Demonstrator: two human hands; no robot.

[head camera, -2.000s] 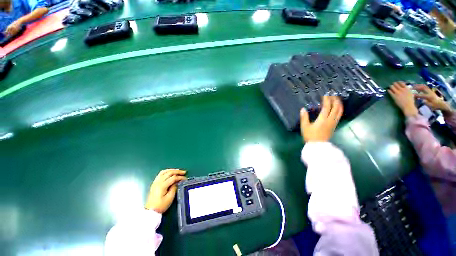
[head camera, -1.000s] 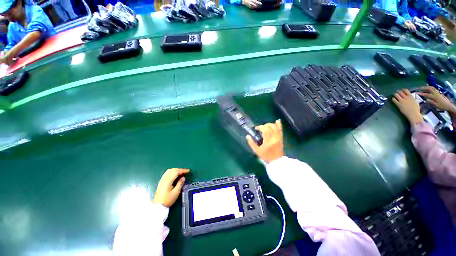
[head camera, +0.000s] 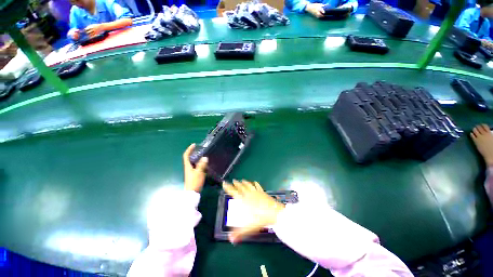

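A dark grey handheld unit [head camera: 226, 147] is tilted up off the green bench, its black screen and round keypad facing right. My left hand [head camera: 195, 170] grips its near left end. A second unit [head camera: 220, 230] lies flat on the bench with its screen lit white. My right hand [head camera: 254, 208], slightly blurred, is over this unit and hides much of its screen and keypad. It holds nothing that I can see, fingers spread. A short stretch of white cable [head camera: 313, 269] shows below my right sleeve.
A block of dark units [head camera: 392, 121] stands on edge at right. A green rail [head camera: 238, 69] crosses behind, with spaced units [head camera: 235, 50] beyond it. Another person's hand [head camera: 482, 142] is at the right edge. A black crate [head camera: 451, 263] is at lower right. People in blue work at the far side.
The unit that my right hand carried from the block is now in my left hand. My right hand has moved left and down over the lit unit. The view has shifted.
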